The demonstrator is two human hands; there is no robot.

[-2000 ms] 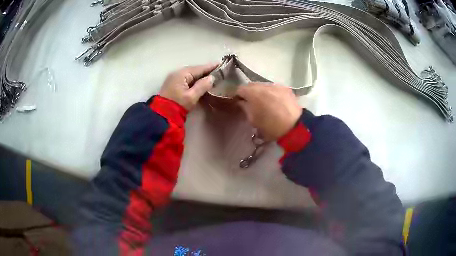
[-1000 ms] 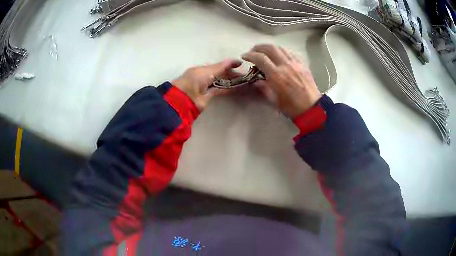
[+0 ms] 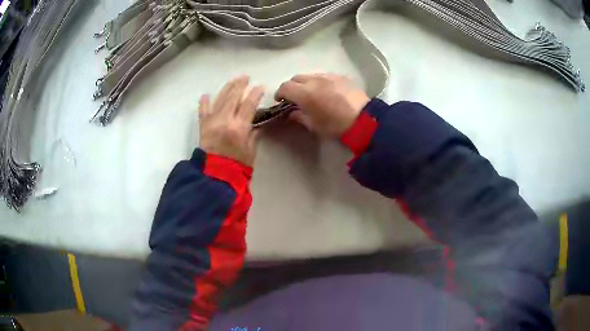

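Observation:
The folded strap bundle (image 3: 274, 114) is a short, flat stack of grey-beige webbing, held above the table in front of me. My right hand (image 3: 325, 103) grips its right end, with fingers over the top. My left hand (image 3: 229, 120) is at its left end with fingers spread, and the bundle's end meets the hand's inner side. A strap (image 3: 382, 70) curves from the pile down behind my right hand; whether it joins the bundle is hidden. Both hands are bare and slightly blurred.
The pile of straps (image 3: 278, 24) lies across the back, metal hooks at both ends. A second strap pile (image 3: 22, 123) hangs along the far left, with a small white scrap (image 3: 46, 192) beside it. The pale table's (image 3: 310, 220) front edge is near my body.
The view has shifted. The strap I was folding is now a compact bundle, and the dangling hook seen earlier is out of sight. My left hand's fingers have spread from the bundle's left end.

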